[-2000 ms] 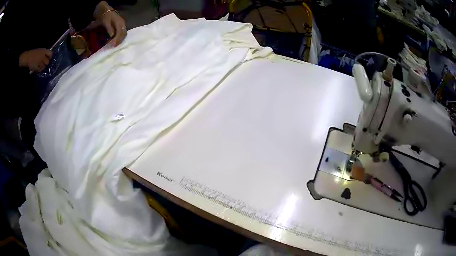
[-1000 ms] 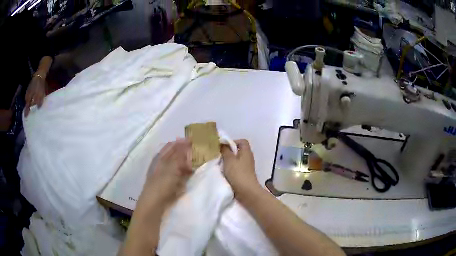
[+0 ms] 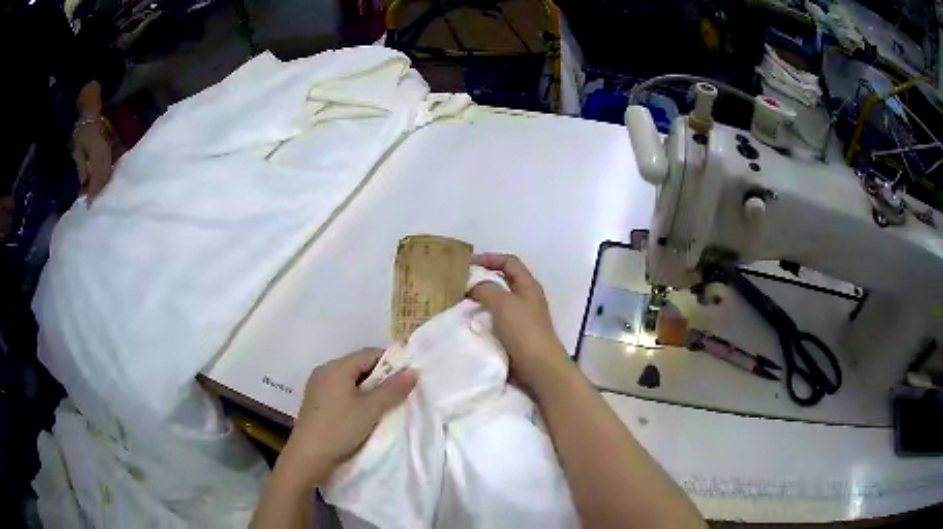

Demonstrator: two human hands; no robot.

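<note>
My left hand (image 3: 346, 405) pinches the edge of a white garment piece (image 3: 470, 408) between thumb and fingers, low in the centre. My right hand (image 3: 515, 315) grips a gathered part of the same cloth. A tan-brown bundle ticket (image 3: 429, 284) with faint writing stands up between my hands, at the cloth's upper end. How the ticket is attached is hidden. The cloth hangs from my hands toward the bottom edge of the picture.
Another white garment (image 3: 207, 207) covers the table's left and hangs over its edge. A person's hand (image 3: 93, 160) touches its far left. The sewing machine (image 3: 713, 196) stands right, with pink-handled snips (image 3: 729, 353) and black shears (image 3: 801, 351) beside it. A yellow-framed trolley (image 3: 556, 52) is behind.
Both my hands have come into view with white cloth and the ticket. Since one second ago, my left hand has moved down off the ticket onto the cloth edge. The ticket's face shows more.
</note>
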